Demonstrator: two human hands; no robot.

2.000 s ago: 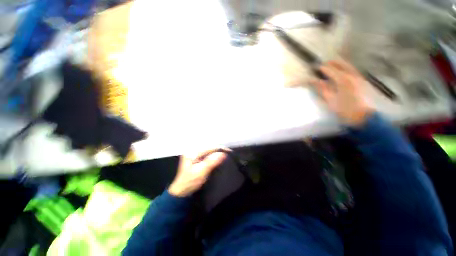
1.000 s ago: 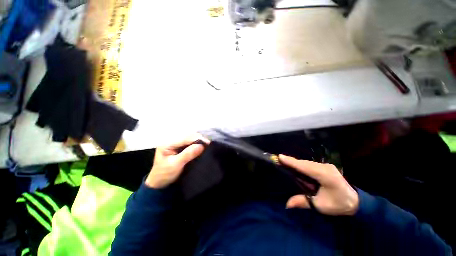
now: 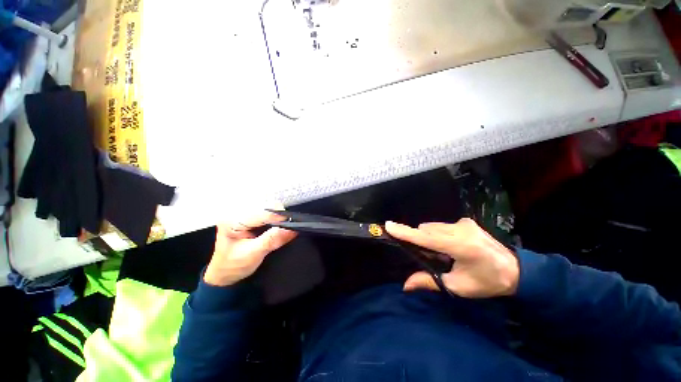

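Note:
My right hand [image 3: 467,261] holds the tailor's shears [image 3: 336,226] by the dark handles. Their long dark blades point left, slightly apart, and the tips reach my left hand's fingers. My left hand [image 3: 250,250] pinches the top edge of a black cut piece [image 3: 293,270], which hangs below my fingers over my lap, just under the table's front edge. Whether the blades are on the fabric is hard to tell. A pile of black pieces [image 3: 63,160] lies on the table's left end.
The white sewing table [image 3: 358,142] has a printed ruler along its front edge. Brown cardboard with yellow tape [image 3: 123,89] is at left. A dark red tool [image 3: 582,61] lies at upper right. Neon yellow-green fabric [image 3: 145,321] is at lower left, black garments [image 3: 605,201] at right.
The right hand has come from the tabletop to the lap with the shears, and the blades have moved to the left hand's fingertips. The view has shifted, with the table lying more tilted.

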